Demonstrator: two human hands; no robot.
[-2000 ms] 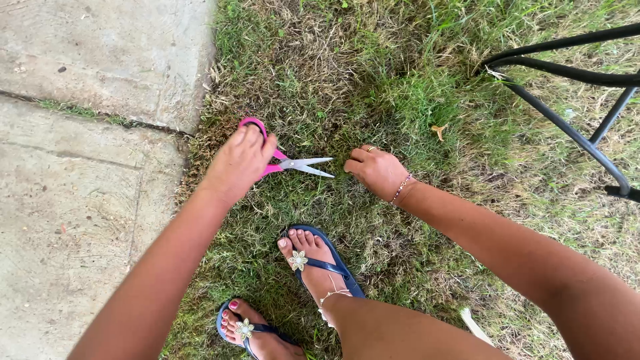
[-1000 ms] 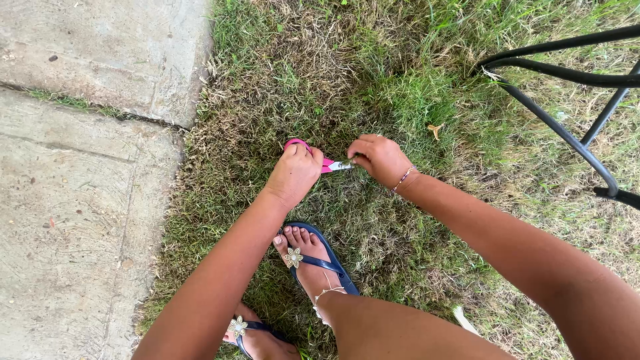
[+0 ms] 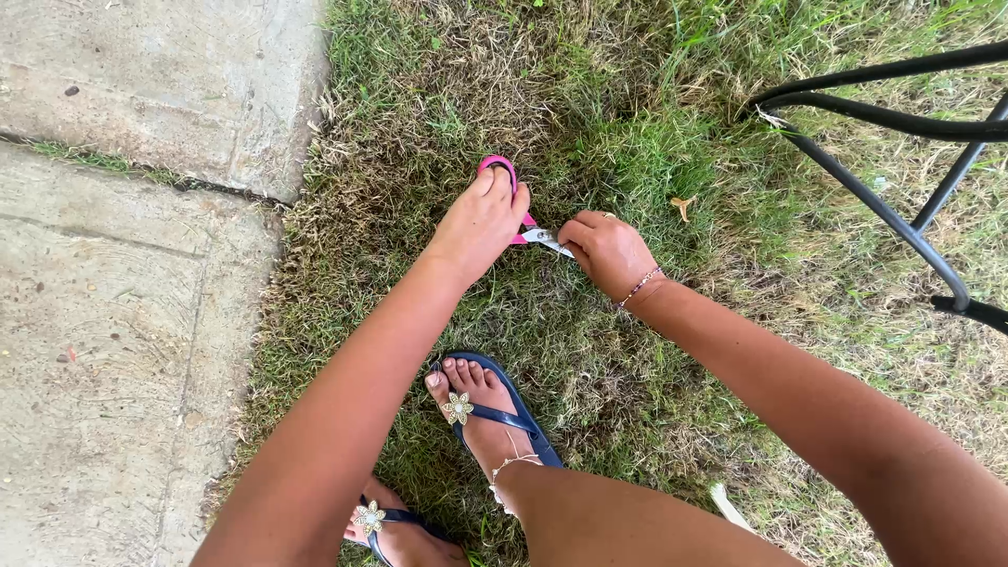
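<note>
My left hand (image 3: 482, 220) grips pink-handled scissors (image 3: 539, 235), with its fingers at the handle loops. The metal blades point right and slightly down, toward my right hand (image 3: 606, 248). Its fingers are pinched together right at the blades, seemingly on some grass (image 3: 561, 250); they hide part of the blades, and exactly what lies between the fingertips is hard to see. Both hands are low over short green and dry grass. A beaded bracelet (image 3: 639, 288) is on my right wrist.
Concrete slabs (image 3: 102, 339) border the grass on the left. Black metal tubing (image 3: 858, 189) stands at the upper right. My feet in blue flip-flops (image 3: 504, 394) are below the hands. A dry leaf (image 3: 683, 207) and a pale strip (image 3: 729, 508) lie on the grass.
Two seconds ago the scissor blades were spread wide, apart from my right hand. My left hand moved right, bringing them to the right fingers; since one second ago the handles have opened wider.
</note>
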